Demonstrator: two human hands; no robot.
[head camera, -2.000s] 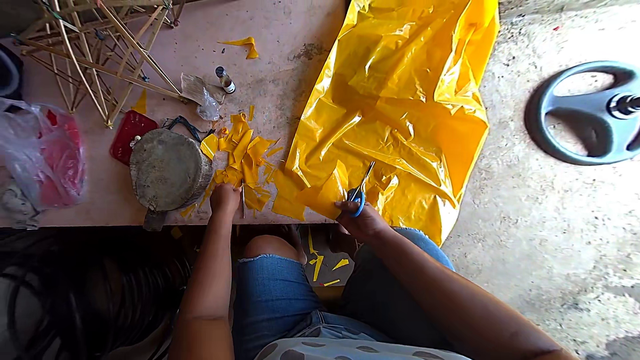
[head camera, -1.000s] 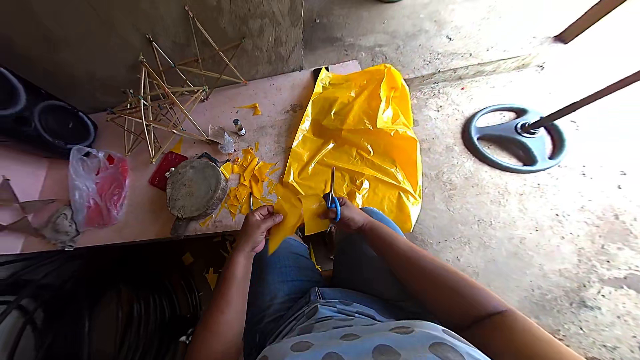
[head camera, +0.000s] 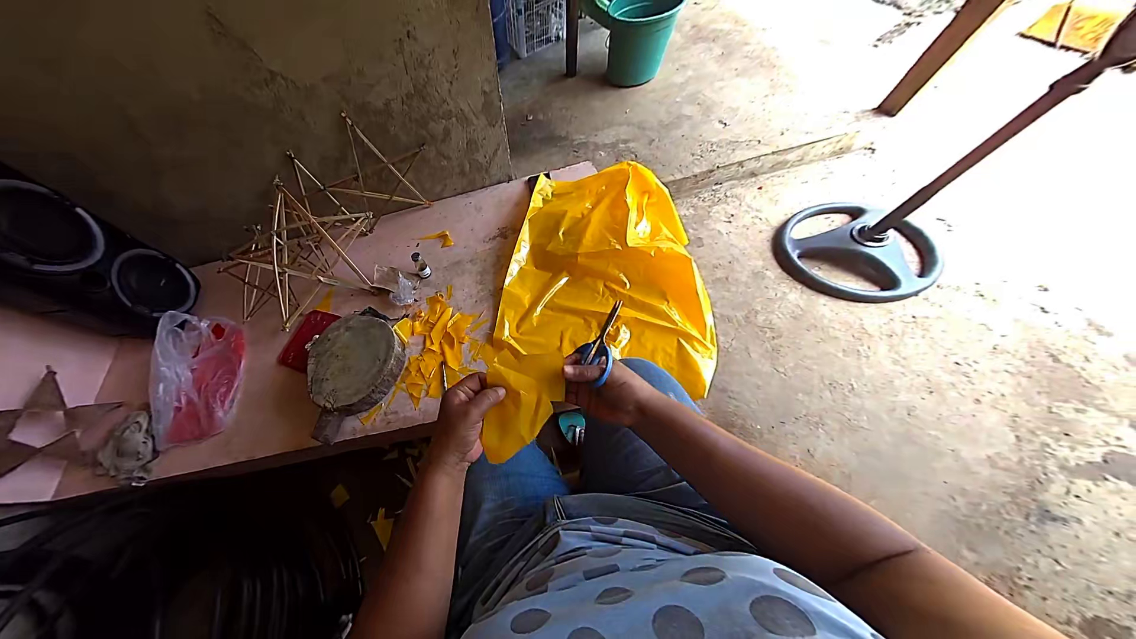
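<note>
My left hand (head camera: 466, 415) pinches a cut piece of yellow plastic film (head camera: 519, 404) between thumb and fingers, above my lap. Blue-handled scissors (head camera: 596, 348) are in my right hand (head camera: 608, 390), their blades pointing up and away over the film. The fingers of that hand also touch the right edge of the cut piece. Beyond both hands a large yellow plastic sheet (head camera: 603, 257) lies crumpled over the table's right end. Small yellow scraps (head camera: 437, 342) are heaped on the table left of the sheet. Whether the scissor blades are fully closed is hard to tell.
Left of the scraps stand a round wooden block (head camera: 355, 362), a red object (head camera: 306, 340) and a plastic bag (head camera: 200, 377). Star-shaped stick frames (head camera: 311, 231), a small bottle (head camera: 421, 264) and a black speaker (head camera: 84, 253) are farther back. A steering wheel (head camera: 856, 253) is at right.
My left hand has risen from the scraps by the table edge and now holds the cut yellow piece. The scissors stay in my right hand. The view has tilted up, showing more floor and wall.
</note>
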